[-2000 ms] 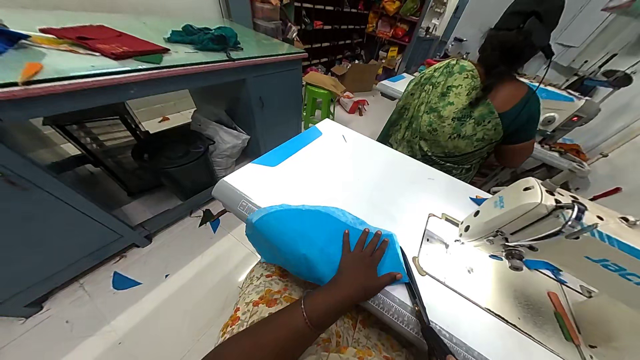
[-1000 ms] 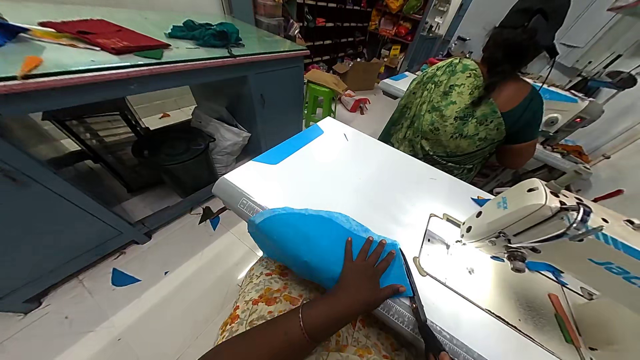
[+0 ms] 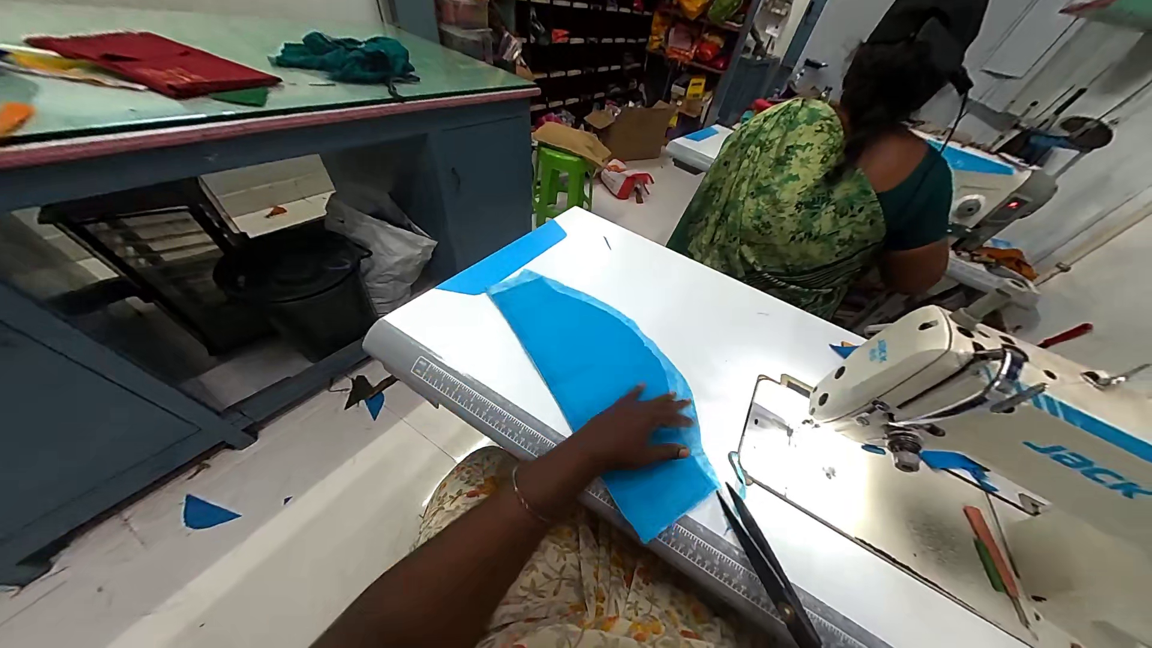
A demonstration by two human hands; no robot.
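Observation:
A blue fabric piece with a curved edge (image 3: 576,346) lies flat on the white sewing table (image 3: 666,279), slanting over its ruler-marked front edge. My left hand (image 3: 639,427) rests on the fabric with its fingers spread, pressing from above. Black scissors (image 3: 760,553) lie at the fabric's lower right corner, their blades slightly apart. Their handles run off the bottom of the view, and my right hand is not visible. To the right stands a Jack sewing machine (image 3: 954,387), its lit needle area close to the scissors' tips.
A blue strip (image 3: 513,256) marks the table's far left corner. A red-and-green handled tool (image 3: 990,549) lies by the machine. Another person (image 3: 810,198) sits at a machine beyond. At left are a glass-topped counter (image 3: 468,85), a black bin (image 3: 301,288) and blue scraps (image 3: 207,513) on the floor.
The blue fabric has been turned, so its far end now points up the table rather than left along the front edge. The scissors have shifted slightly away from its edge.

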